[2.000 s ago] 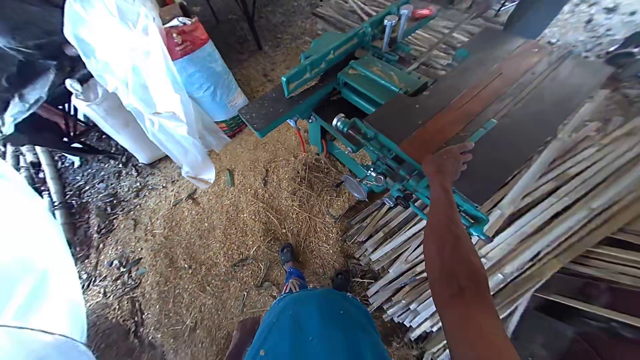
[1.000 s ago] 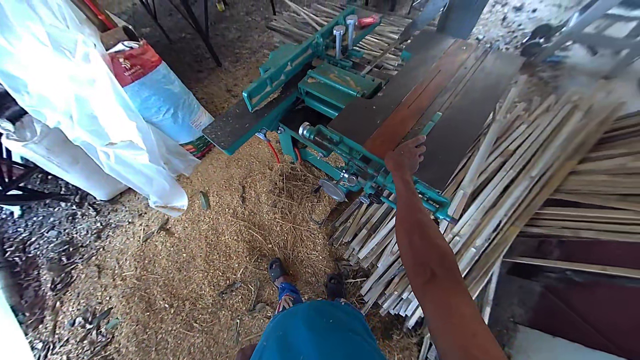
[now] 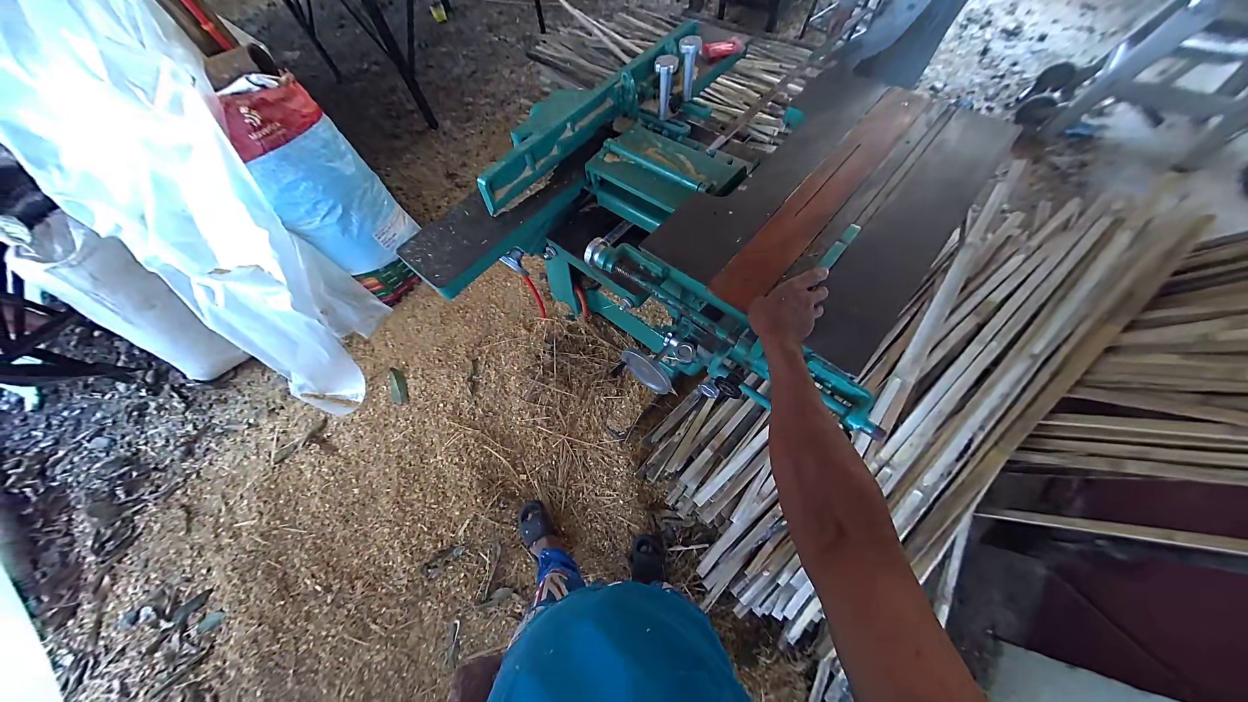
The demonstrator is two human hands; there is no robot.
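Note:
My right hand (image 3: 792, 304) rests at the near edge of the dark table (image 3: 902, 234) of a green woodworking machine. Its fingers are curled beside a small teal piece (image 3: 840, 246) lying on the tabletop; whether they grip it I cannot tell. Left of the hand, a reddish-brown insert strip (image 3: 814, 200) with a narrow slot runs along the table. The machine's green fence (image 3: 556, 146) and planer bed (image 3: 478, 239) extend to the left. My left hand is out of view.
Long thin wood strips (image 3: 1014, 361) are piled right of and below the machine. Shavings (image 3: 390, 507) cover the ground near my feet. At the left stand a red and blue sack (image 3: 312, 175) and white plastic sheeting (image 3: 185, 175). A metal frame (image 3: 1160, 78) is at the upper right.
The view has shifted, so the machine stands further left in it than two seconds ago. My right hand stays at the near edge of the table beside the teal piece.

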